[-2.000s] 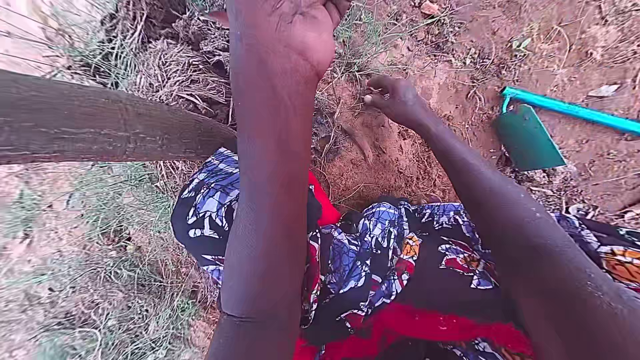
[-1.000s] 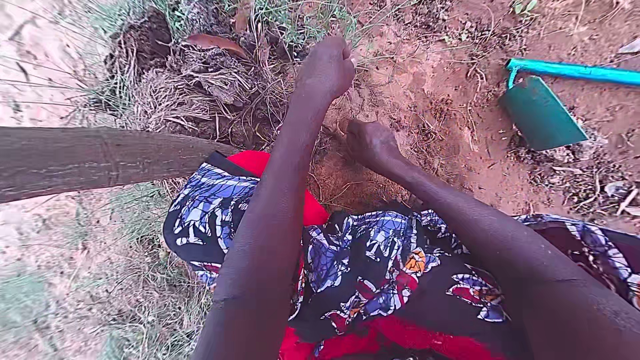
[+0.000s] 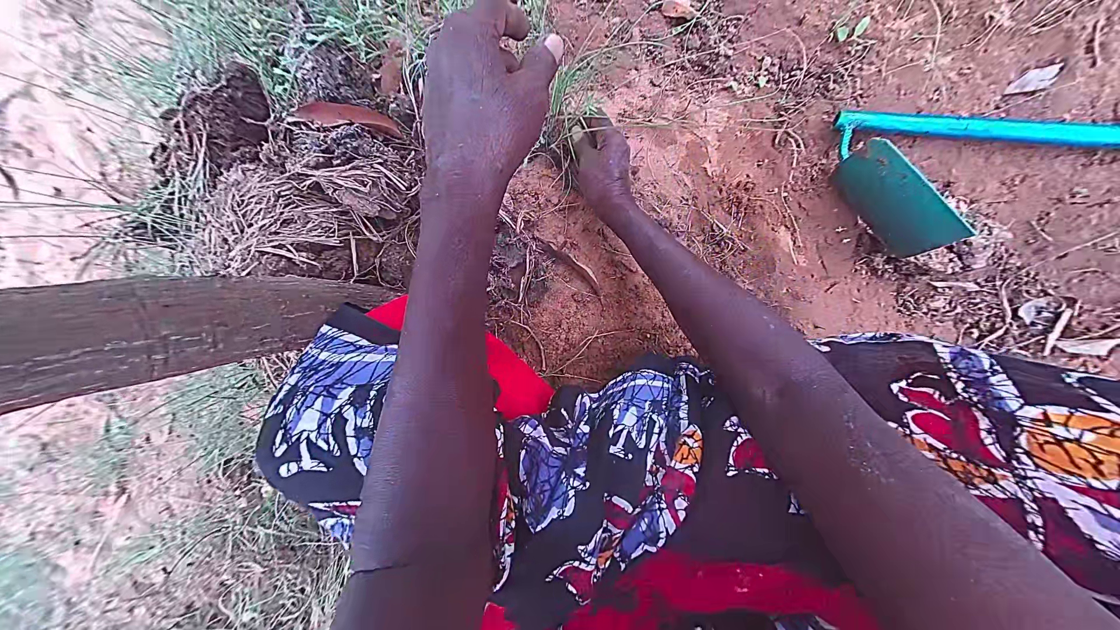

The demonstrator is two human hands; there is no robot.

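My left hand [image 3: 486, 87] is at the top centre over green grass [image 3: 569, 83], its thumb apart from the curled fingers; whether it grips any blades cannot be told. Lower and to the right, my right hand [image 3: 604, 162] reaches to the base of the same tuft, its fingertips among the blades and partly hidden. Both forearms stretch over patterned cloth [image 3: 630, 437] in black, blue, red and orange. Below the hands lies reddish bare soil [image 3: 604, 306] with thin roots and stalks.
A hoe's green metal blade [image 3: 901, 197] and turquoise handle [image 3: 989, 129] lie on the soil at right. A tree trunk [image 3: 157, 332] enters from the left. Uprooted clumps with dry roots [image 3: 289, 206] and a brown leaf [image 3: 346, 115] lie at upper left; dry litter [image 3: 1006, 306] lies below the hoe.
Two seconds ago my left palm was turned up; one second ago both hands were closed over the soil. Now both are at the grass tuft, with the left hand's back showing.
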